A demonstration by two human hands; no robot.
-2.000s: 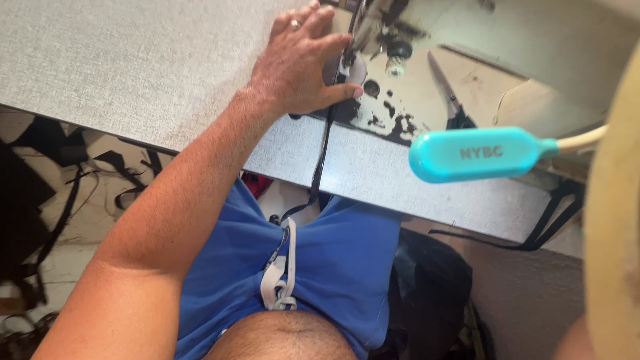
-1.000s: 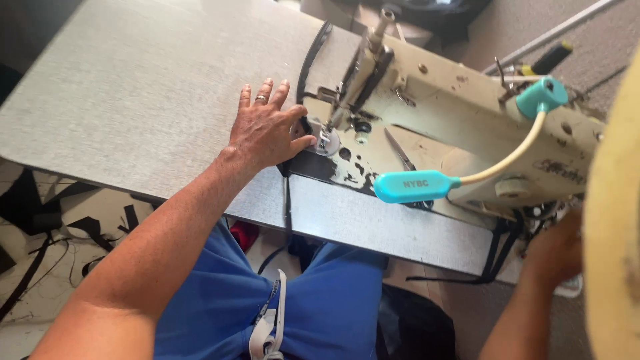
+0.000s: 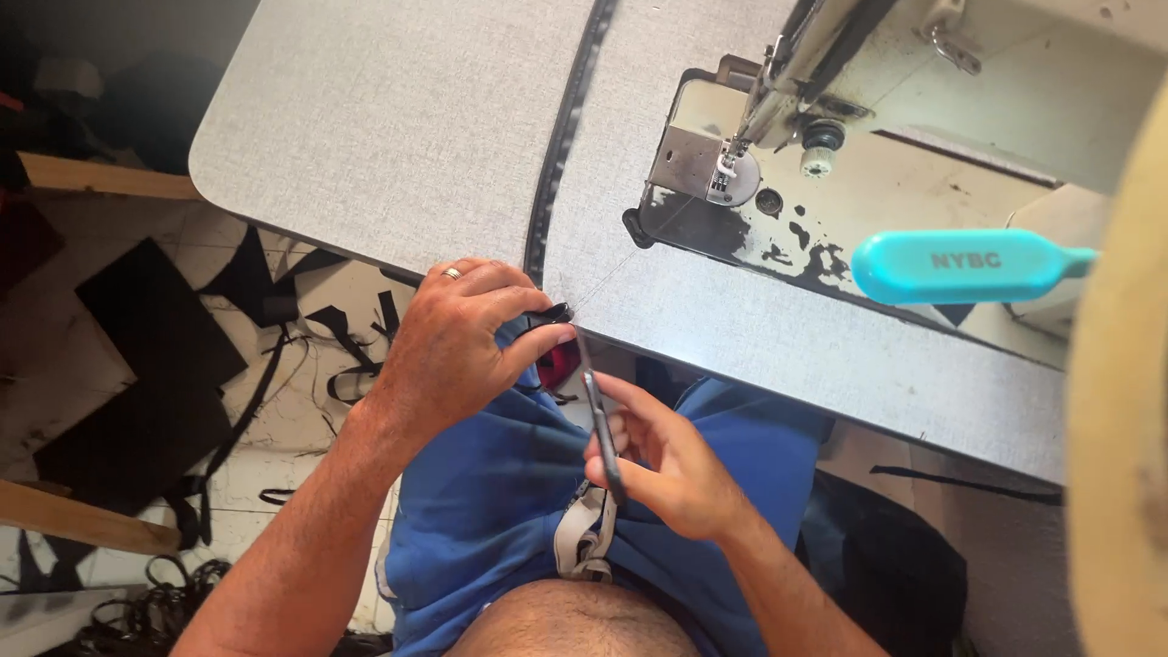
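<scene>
My left hand (image 3: 474,338), a ring on one finger, pinches the end of a black fabric strip (image 3: 550,317) at the table's front edge. Another length of black strip (image 3: 558,146) runs up across the table from beside the fingers. My right hand (image 3: 652,456) holds dark-handled scissors (image 3: 604,438), blades pointing up toward the pinched strip. Thin thread stretches from the strip to the presser foot (image 3: 725,169) of the sewing machine (image 3: 967,91). Whether the blades touch the thread, I cannot tell.
A turquoise lamp (image 3: 958,265) hangs over the right of the grey sewing table (image 3: 383,119). A pale yellow rounded object (image 3: 1118,392) fills the right edge. Black fabric scraps (image 3: 160,310) and strips lie on the floor at left, near wooden bars (image 3: 82,516).
My left hand has moved from beside the presser foot to the table's front edge. My right hand has come from the machine's right end to my lap side, now with scissors, which earlier lay on the machine bed.
</scene>
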